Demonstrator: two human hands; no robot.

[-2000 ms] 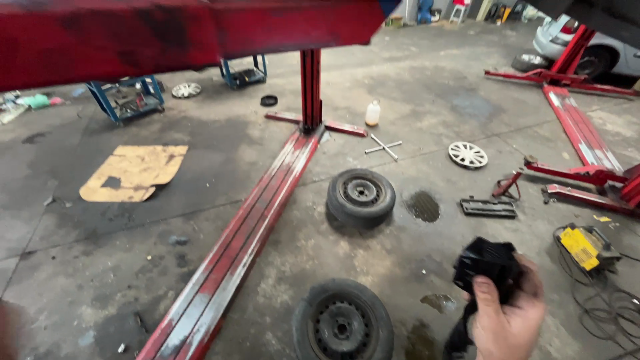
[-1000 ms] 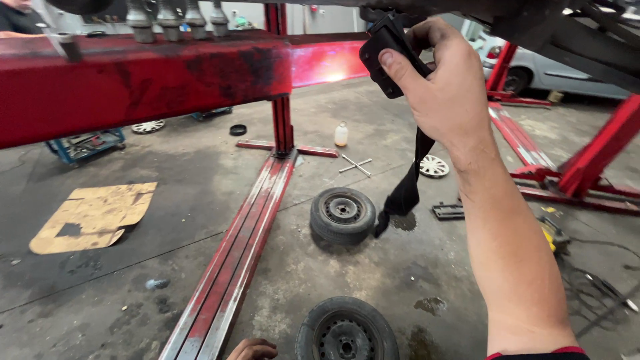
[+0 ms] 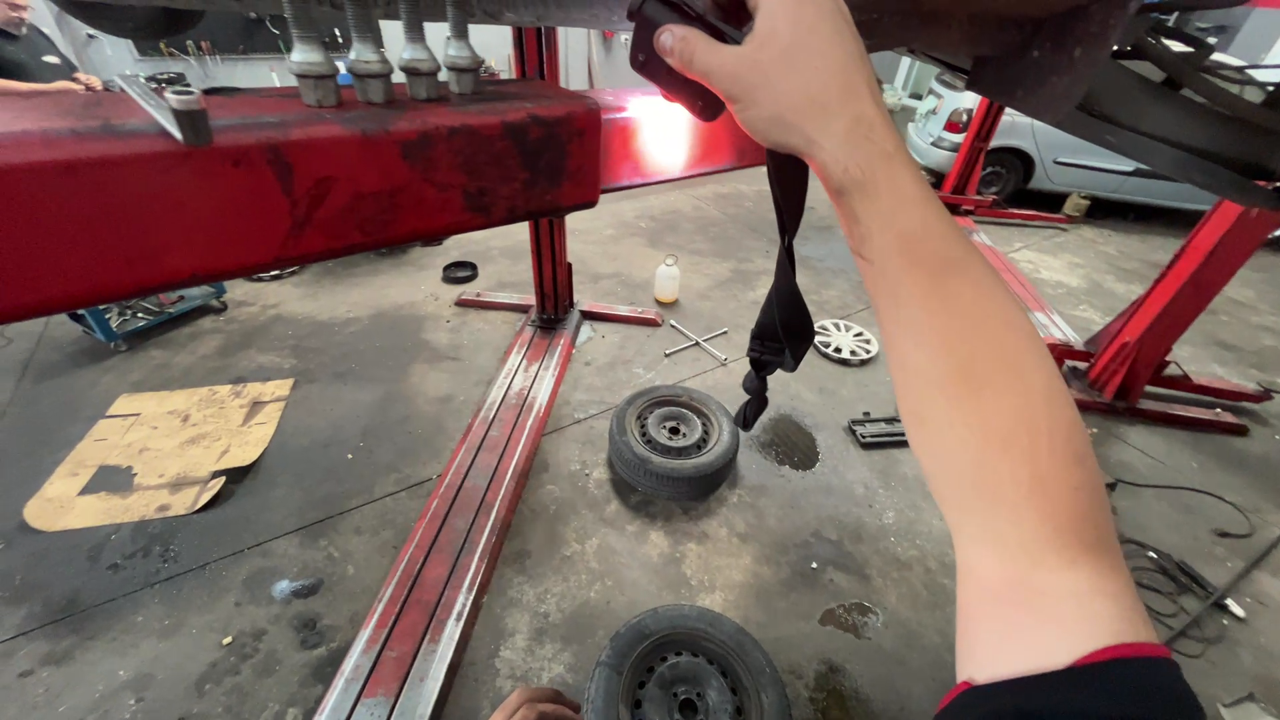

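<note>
My right hand is raised at the top centre, its thumb over a black lamp-like device with a black strap dangling below it, knotted at the end. Bright light falls on the red lift arm beside the device. The car's underside is right above and behind my hand. Only the knuckles of my left hand show at the bottom edge, beside the lower steel wheel; its fingers are hidden. Several wheel bolts stand on the thick red beam at upper left.
Another wheel lies on the floor, with a cross wrench, a bottle and a hubcap behind it. The lift's base rail crosses the floor. Cardboard lies left; cables lie right. A person is at far upper left.
My right hand has risen from low on the right to the car's underside with the black device. My left hand has come into view at the bottom edge. The view has shifted.
</note>
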